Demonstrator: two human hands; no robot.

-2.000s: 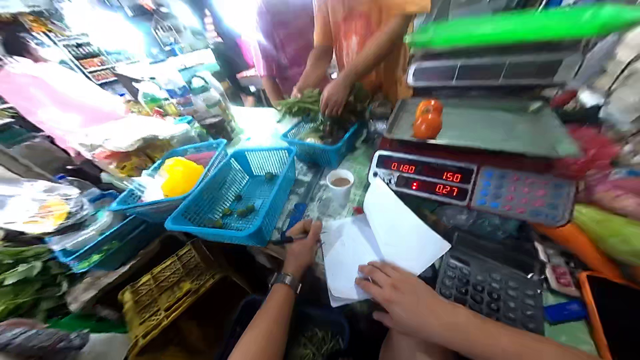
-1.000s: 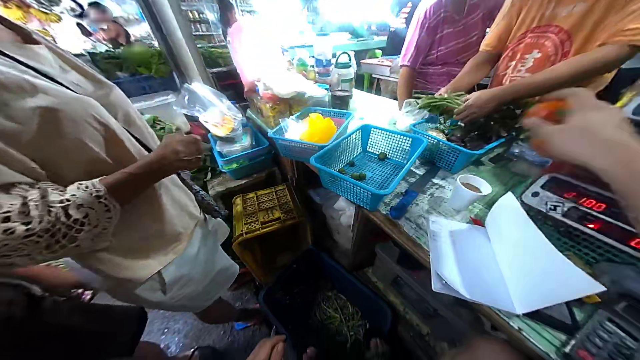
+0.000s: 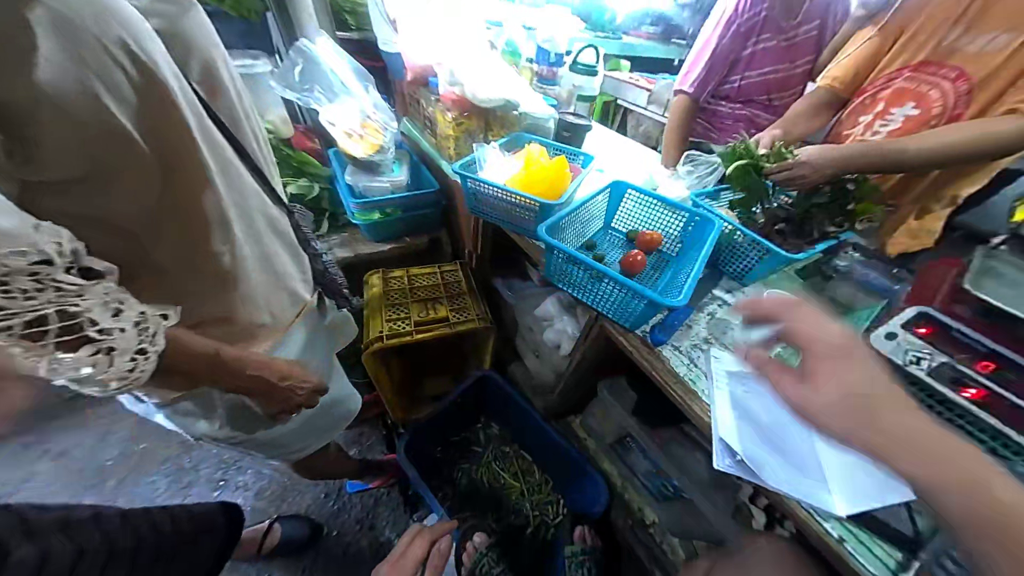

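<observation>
My right hand (image 3: 808,368), blurred, hovers over folded white papers (image 3: 768,432) on the counter, fingers apart. Part of a white cup (image 3: 760,332) shows behind its fingers; no held item is visible. Low at the bottom edge is my left hand (image 3: 416,552), fingers bent, partly cut off; whether it holds anything is unclear. Two tomatoes (image 3: 633,262) and small green items lie in a blue plastic basket (image 3: 696,280) left of the papers. A digital scale (image 3: 952,368) with lit red digits stands at the right.
A person in a beige top (image 3: 232,208) stands at left. Across the counter, a person in orange (image 3: 952,136) handles leafy greens (image 3: 752,164). Below are a yellow crate (image 3: 428,308) and a dark blue bin (image 3: 588,480) holding green stalks. Another blue basket (image 3: 504,200) holds a yellow item.
The tomatoes, on the scale two seconds ago and in my right hand one second ago, are now in the blue basket. My left hand has left the papers. The view has swung left.
</observation>
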